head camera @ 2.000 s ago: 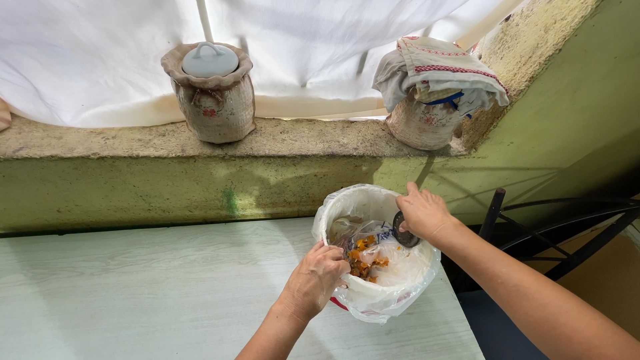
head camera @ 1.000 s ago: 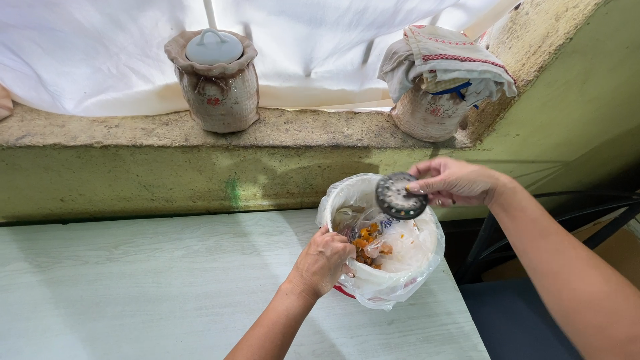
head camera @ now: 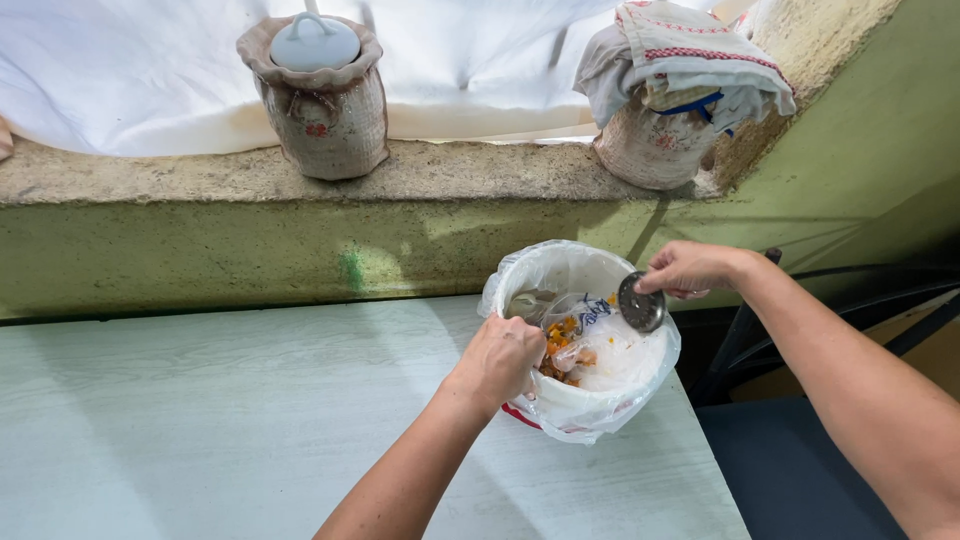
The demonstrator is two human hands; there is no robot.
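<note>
A white bin (head camera: 570, 259) lined with a clear plastic bag stands at the table's right end, holding orange and brown scraps (head camera: 561, 346) and crumpled plastic. My left hand (head camera: 504, 358) grips its near left rim and the bag, fingertips partly hidden inside. Pinched in my right hand (head camera: 686, 270) is a dark, round metal disc with small holes, perhaps a sink strainer (head camera: 642, 302); it is tilted over the bin's right inner side. Part of the right hand's fingers is hidden behind the disc.
Behind the table (head camera: 225, 420), a rough stone ledge (head camera: 480, 171) carries a sack-shaped ceramic jar (head camera: 330, 127) with a pale lid and another jar (head camera: 649, 154) draped with cloths. A dark metal chair (head camera: 739, 337) with a dark seat stands to the right.
My right hand brought the disc up from inside the bin to above its far right rim, then lowered it toward the right inner side. The left hand has kept hold of the rim.
</note>
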